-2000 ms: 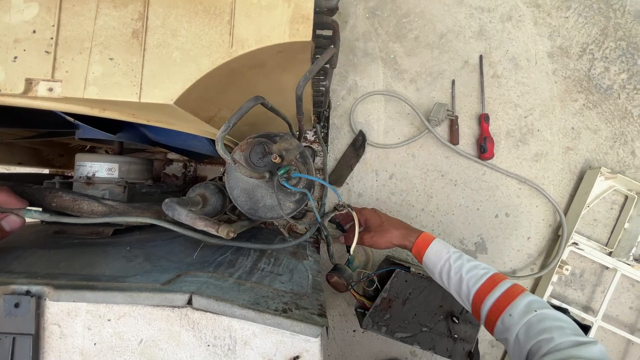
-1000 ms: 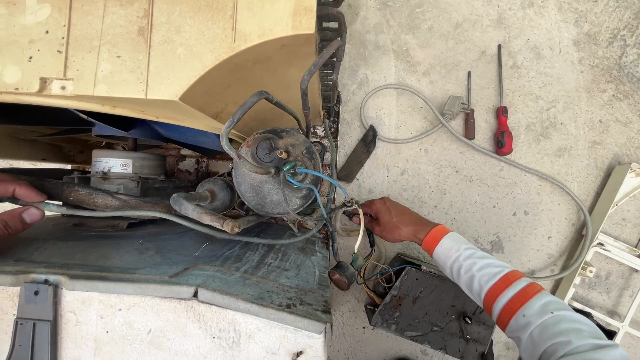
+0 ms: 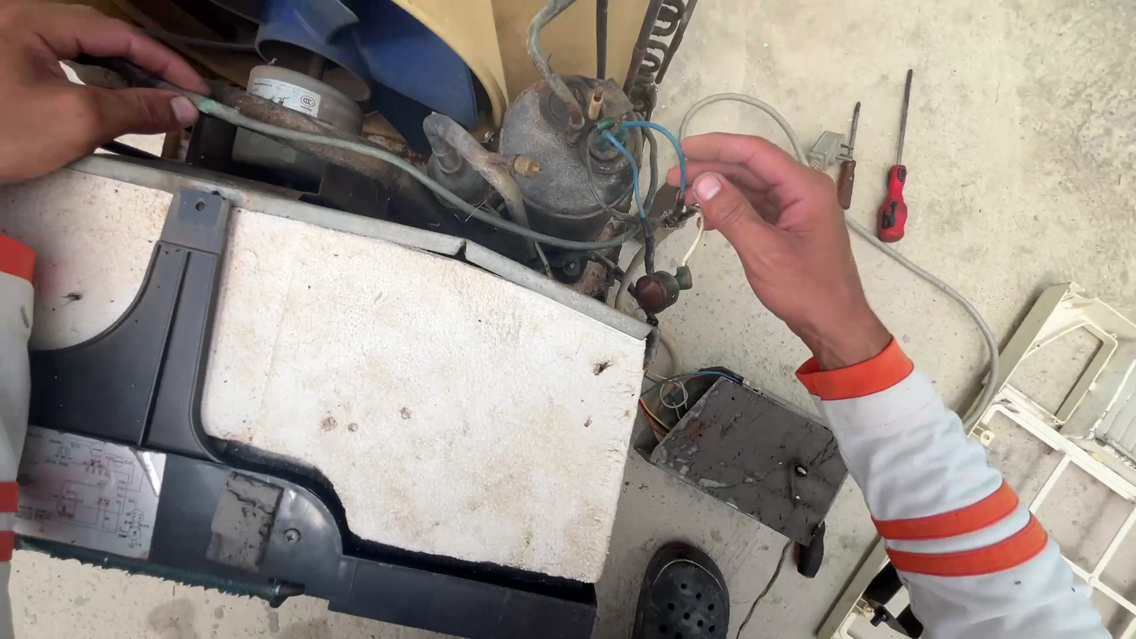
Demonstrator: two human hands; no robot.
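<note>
At the upper left, my left hand [image 3: 84, 93] pinches a grey-green cable [image 3: 399, 169] between thumb and fingers. The cable runs right, below the round metal compressor [image 3: 568, 169] of an opened air conditioner. My right hand [image 3: 777, 213] is right of the compressor, its thumb and fingertips closed on a blue wire [image 3: 679, 146] that loops from the compressor's terminals. Just under those fingertips are dark wire ends and a white wire [image 3: 695, 244]. A round brown overload protector [image 3: 657, 291] hangs below them.
White foam [image 3: 426, 382] and a black plastic frame [image 3: 186, 311] fill the lower left. A blue fan [image 3: 399, 53] and its motor [image 3: 306, 98] are behind. A dark metal box [image 3: 754, 453], red screwdriver [image 3: 893, 204], brown-handled screwdriver [image 3: 847, 182], plug [image 3: 825, 149], cream grille [image 3: 1056, 426] and black clog [image 3: 682, 595] are right.
The view has shifted a lot, showing more of the foam and black frame. My right hand has moved up to the blue wire from lower down by the white wire. My left hand still holds the cable.
</note>
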